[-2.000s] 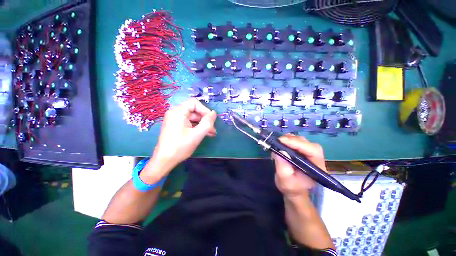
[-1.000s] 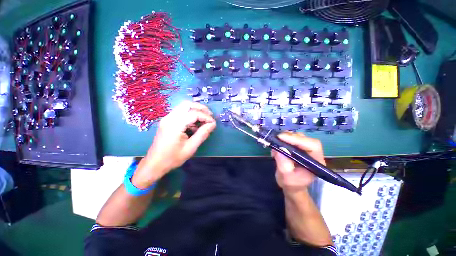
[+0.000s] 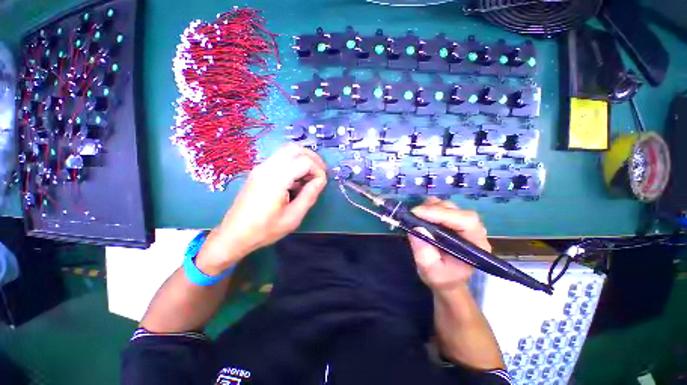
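Note:
My right hand (image 3: 446, 244) holds the black soldering iron (image 3: 471, 253). Its metal tip, with a thin tube beside it, points up and left to the left end of the nearest row of small black parts (image 3: 452, 181). My left hand (image 3: 279, 197) has its thumb and fingertips pinched together just left of the iron tip. What lies between those fingertips is too small to tell. Four rows of black parts with green dots lie across the bench. A big bundle of red lead wires (image 3: 230, 98) with white ends lies beyond my left hand.
A large black tray (image 3: 124, 203) with loose wired parts is at the left. At the right are an iron stand with a yellow sponge (image 3: 587, 124) and a round tip cleaner tin (image 3: 646, 167). A black fan guard (image 3: 531, 11) is at the rear. A white parts tray (image 3: 497, 304) is below the bench edge.
The iron tip has moved slightly left, closer to my left fingertips, at the nearest row's left end. My left hand stays pinched near the same place. The view has shifted a little.

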